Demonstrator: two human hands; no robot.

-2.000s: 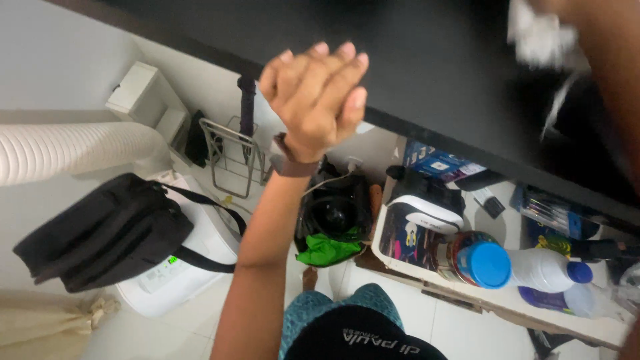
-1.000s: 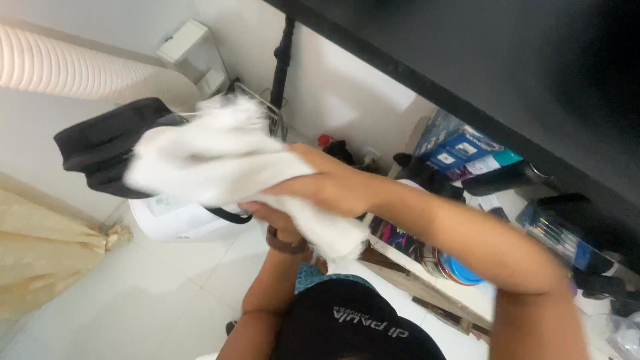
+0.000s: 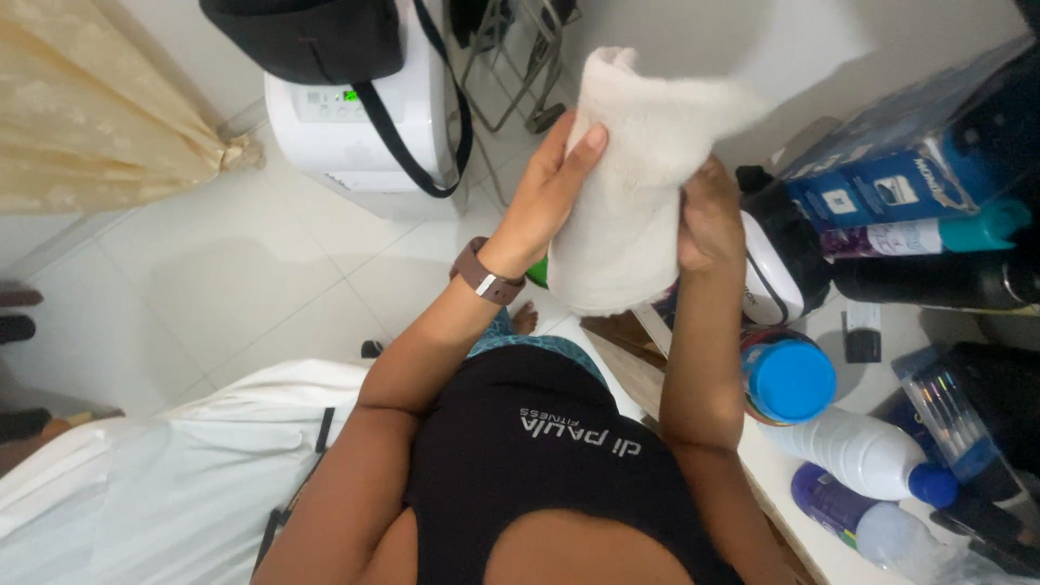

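A folded white cloth (image 3: 634, 187) is held up between my two hands in the head view. My left hand (image 3: 552, 187), with a brown-banded watch on its wrist, grips the cloth's left edge, thumb lying on its front face. At the right edge my right hand (image 3: 711, 215) holds the cloth, its fingers partly hidden behind the fabric. The cloth's upper right corner is blurred and sticks out past my right hand.
A shelf (image 3: 768, 479) on the right bears a blue-lidded jar (image 3: 790, 378), a white bottle (image 3: 861, 451) and a blue box (image 3: 886, 183). A white portable appliance (image 3: 366, 146) carries a black bag (image 3: 317, 36). White bedding (image 3: 187, 463) lies lower left.
The cloth was spread and blurred with my forearms crossed; now it is folded between my hands, arms uncrossed. Two seconds ago my left hand was against the dark surface. The view has shifted.
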